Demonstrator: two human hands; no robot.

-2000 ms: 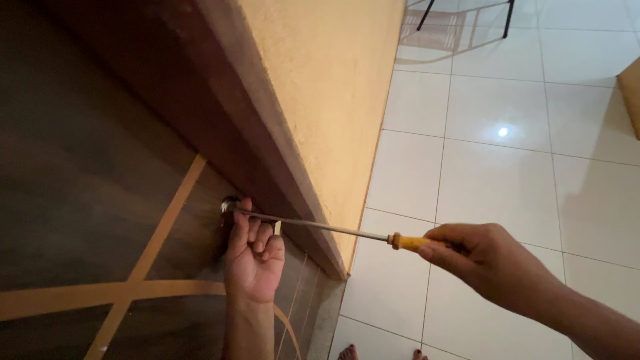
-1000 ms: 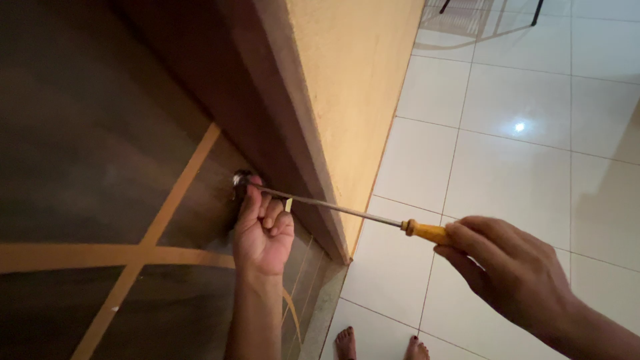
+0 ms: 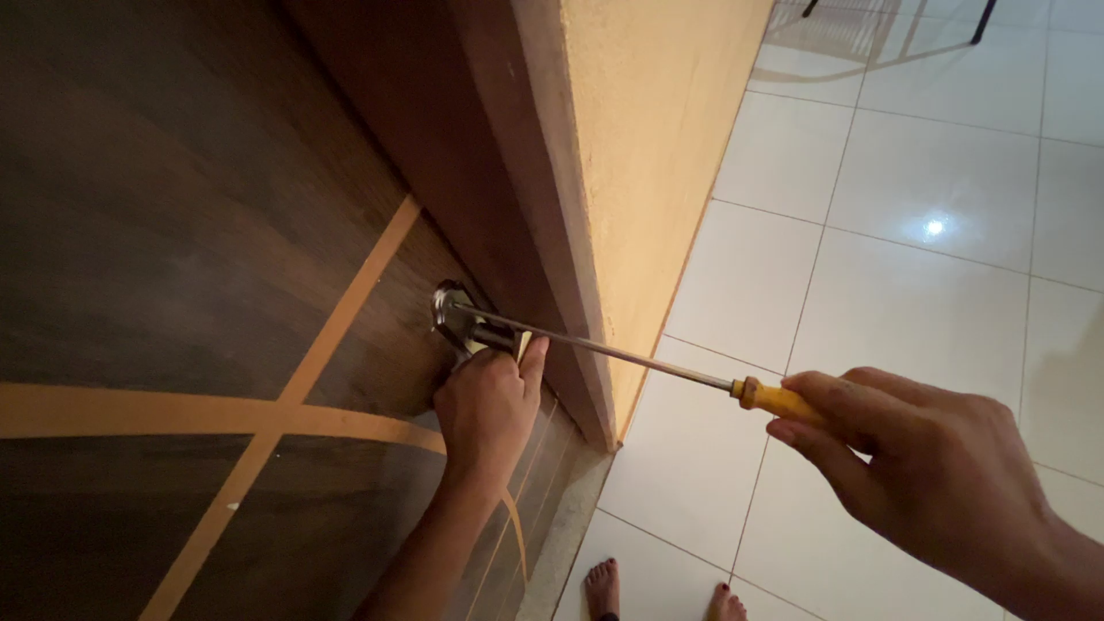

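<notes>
My right hand [image 3: 931,466] grips the yellow handle of a long screwdriver [image 3: 638,358]. Its metal shaft runs left across the door frame, and the tip meets the upper part of a metal door handle plate [image 3: 448,306] on a dark wood door [image 3: 216,216]. Below that tip, my left hand [image 3: 492,388] is closed around the door handle [image 3: 523,342], with one finger raised along its end. The hand hides much of the handle and the lower plate.
A dark wood door frame [image 3: 552,216] and a yellowish wall [image 3: 655,155] stand between the door and the white tiled floor [image 3: 931,328]. Two bare feet [image 3: 604,586] show at the bottom. Dark chair legs [image 3: 983,21] are at the top right.
My left hand has left the top of the plate, where its fingers were at the screwdriver's tip, and has turned over onto the door handle. The right hand still holds the screwdriver.
</notes>
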